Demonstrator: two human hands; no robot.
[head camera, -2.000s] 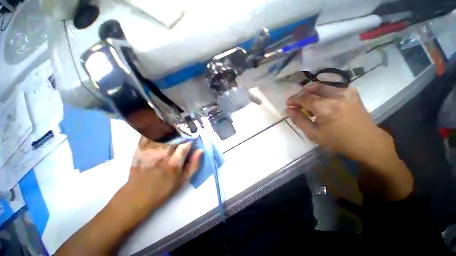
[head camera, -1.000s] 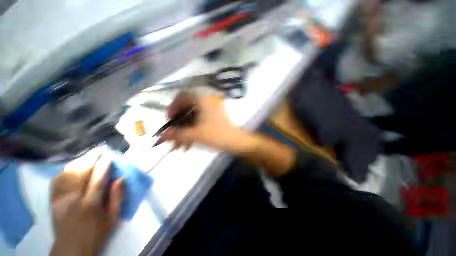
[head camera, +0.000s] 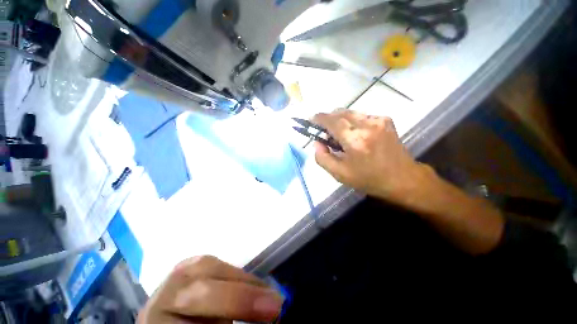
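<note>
A light-blue fabric piece (head camera: 272, 166) lies by the needle area (head camera: 250, 107), partly washed out by the lamp. A narrow blue strip (head camera: 305, 183) runs from it towards the table edge. My right hand (head camera: 373, 155) holds dark thread snips (head camera: 316, 134), their tips pointing left near the fabric. My left hand (head camera: 212, 294) is low in the picture, cut off by the bottom edge, fingers pinched on a small bright-blue piece (head camera: 283, 297); most of that piece is hidden.
Black-handled shears (head camera: 436, 19), a yellow disc (head camera: 397, 52) and a thin pointed tool (head camera: 395, 88) lie at the upper right. Flat blue panels (head camera: 155, 142) and printed papers (head camera: 104, 171) lie left. The machine's shiny guard (head camera: 152, 57) crosses the upper left. The grey table edge (head camera: 443, 136) runs diagonally.
The view has swung. My left hand has left the fabric by the needle and moved down towards the front of the table. My right hand with the snips is closer to the fabric.
</note>
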